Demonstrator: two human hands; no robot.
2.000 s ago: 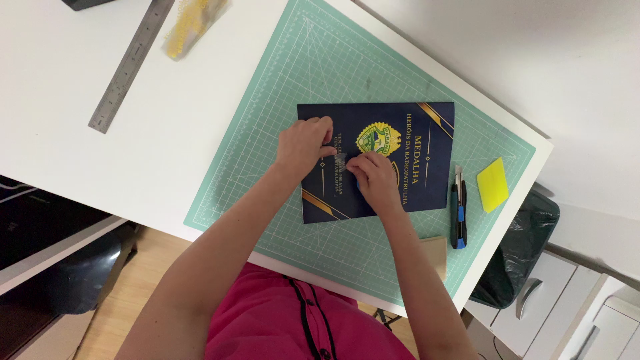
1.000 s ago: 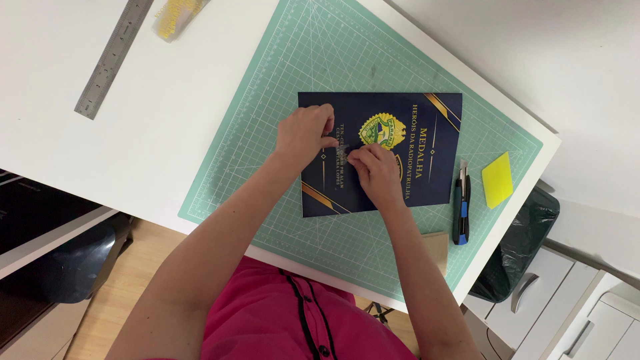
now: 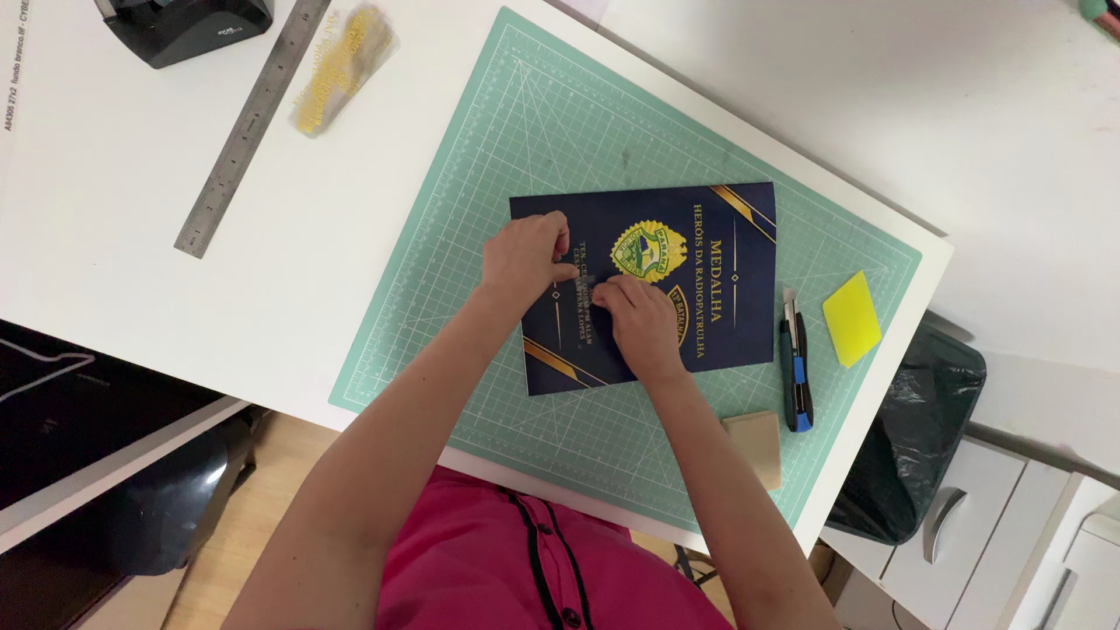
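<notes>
A dark blue printed folder with gold stripes, a yellow-green crest and gold lettering lies on a green cutting mat. Over its left part, my left hand rests with its thumb and fingers bent near a line of raised or printed lettering. My right hand is just right of it, fingertips pinched together on the same lettering. Something small and clear seems to lie between the fingertips, too small to make out. Right of the folder lies a snap-off utility knife, black and blue, with its blade out.
A yellow plastic scraper or card and a beige block or pad lie on the mat. To the left are a steel ruler, a clear bag with yellow pieces and a black tape dispenser. A lined black bin stands beyond the right edge.
</notes>
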